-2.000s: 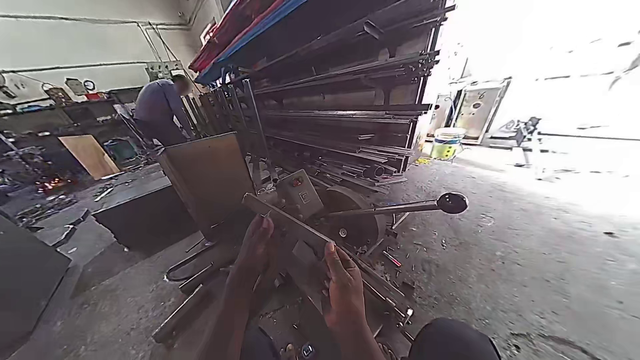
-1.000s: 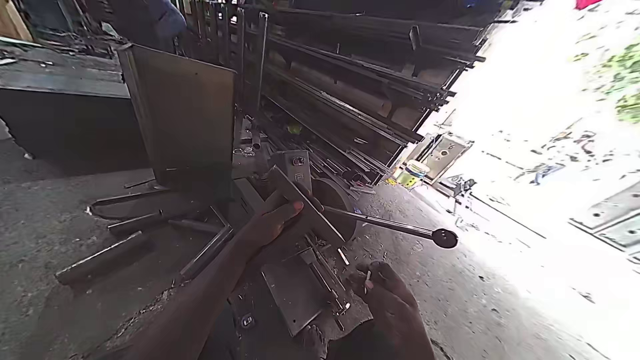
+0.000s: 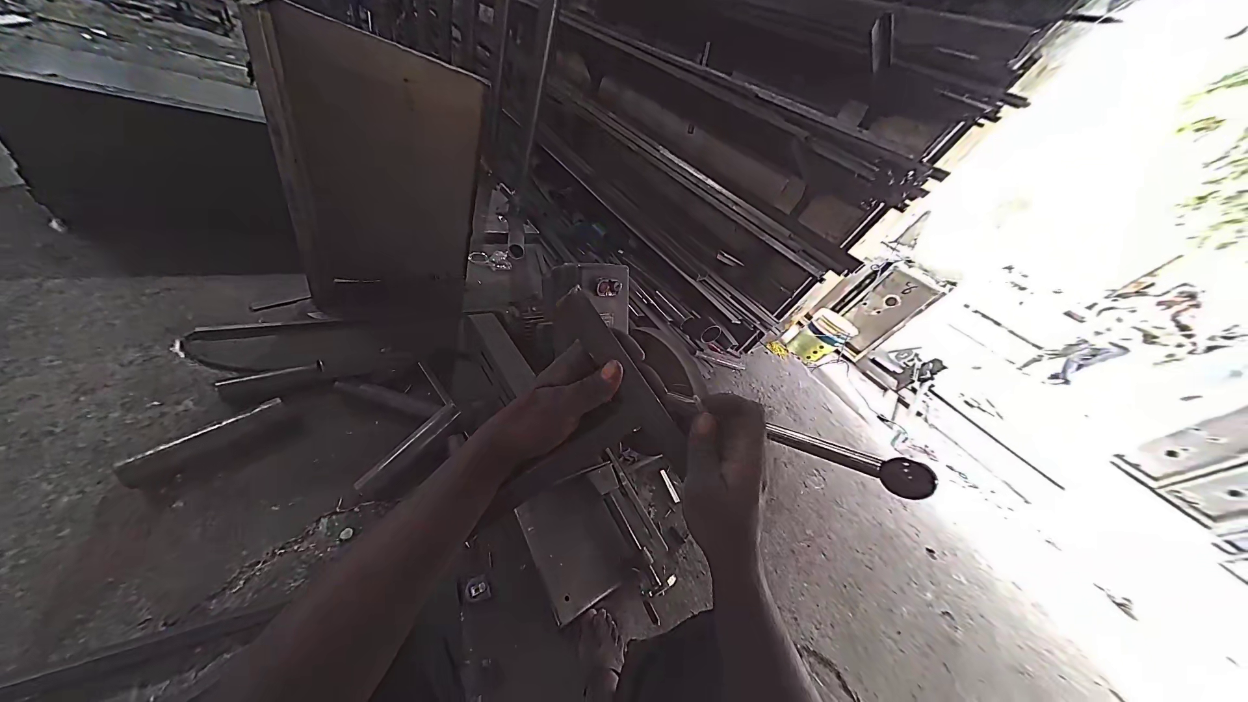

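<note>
My left hand (image 3: 561,405) grips a flat metal bar or angle piece (image 3: 624,380), its thumb lying on the upper face. Close to the bar's lower right end, my right hand (image 3: 723,444) is closed around a small thin object that I cannot identify. Behind and beneath the hands stands a floor machine with a switch box (image 3: 604,288), a partly hidden round disc (image 3: 673,366) and a flat metal plate (image 3: 570,556). A long metal lever with a dark ball knob (image 3: 908,478) sticks out to the right, beyond my right hand.
Cut metal sections (image 3: 200,444) lie on the concrete floor at left. A large upright metal sheet box (image 3: 380,156) stands behind them. Racks of long metal bars (image 3: 721,156) fill the back. A bucket (image 3: 821,336) stands at right. My bare foot (image 3: 602,639) is below the machine.
Two seconds ago both hands held the bar. My right hand came off it, was lower right a second ago, and is now up beside the bar's end. The view has turned and tilted.
</note>
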